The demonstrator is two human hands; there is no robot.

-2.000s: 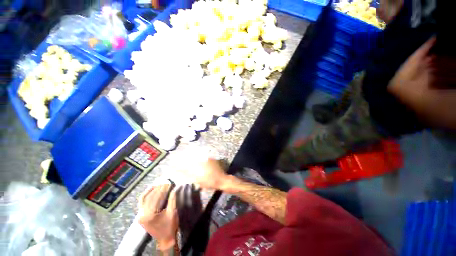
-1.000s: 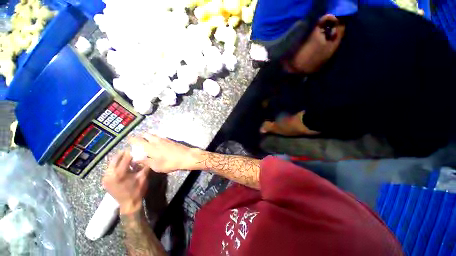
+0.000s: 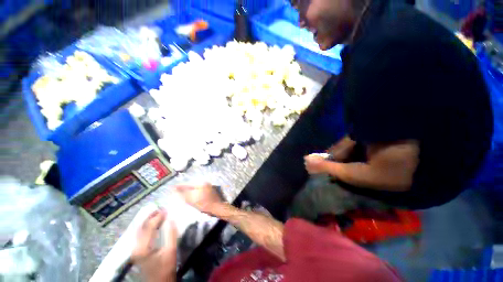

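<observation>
A thick white rope of dough [image 3: 114, 254] lies along the near table edge, beside the scale. My left hand [image 3: 157, 239] is at the rope, its fingers bent over or beside the upper part. My right hand [image 3: 201, 198] is just beyond it, low over the table. Both hands are blurred, and glare hides their fingertips and any small lump in them. A large pile of white lumps [image 3: 196, 113] lies beyond the scale, with yellow pieces [image 3: 262, 82] at its far right. The blue digital scale [image 3: 102, 157] stands left of my hands.
A blue tray [image 3: 38, 118] of pale yellow pieces stands behind the scale. A clear plastic bag [image 3: 47, 237] is at lower left. A person in a black shirt [image 3: 408, 104] sits at right on a red stool [image 3: 386, 224], holding something small and pale. Another blue tray [image 3: 328, 59] is at the far end.
My hands have moved apart after being together near the scale. My left hand is now at the rope. The other person has gone from bending over to sitting up.
</observation>
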